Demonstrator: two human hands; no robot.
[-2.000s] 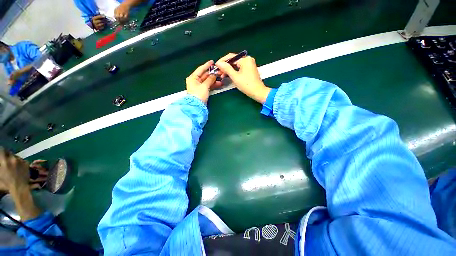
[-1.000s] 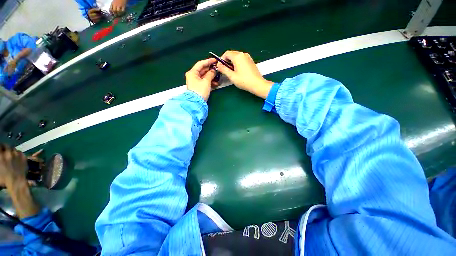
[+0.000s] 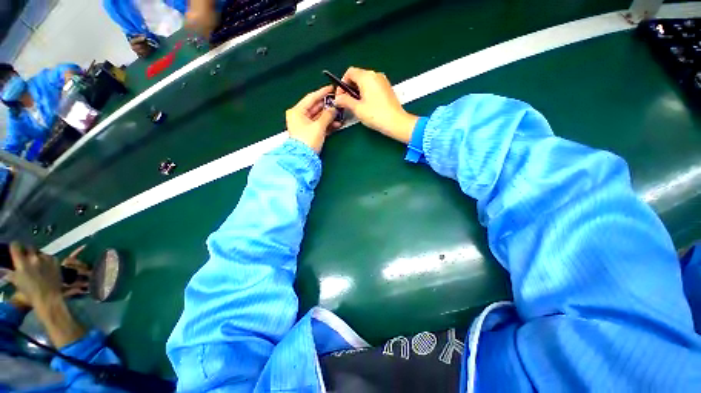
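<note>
My left hand (image 3: 309,118) holds a small dark component (image 3: 330,100) with shiny bits between its fingertips, above the white edge strip (image 3: 254,153). My right hand (image 3: 372,100) holds a slim black tool (image 3: 340,84), its dark end pointing up and left. The right fingertips are at the component and hide part of it. The tool's other end is hidden by the hand. A blue band (image 3: 416,140) is round my right wrist.
Scattered parts (image 3: 167,166) lie on the green belt (image 3: 223,107) beyond the strip. A black tray (image 3: 678,57) is at far right. At left, a neighbour's hands (image 3: 42,280) are beside a round disc (image 3: 106,275). More workers are across the line.
The whole view has shifted a little. Against two seconds ago, the tool in my right hand has turned from pointing up-right to up-left. Both hands remain together at the component.
</note>
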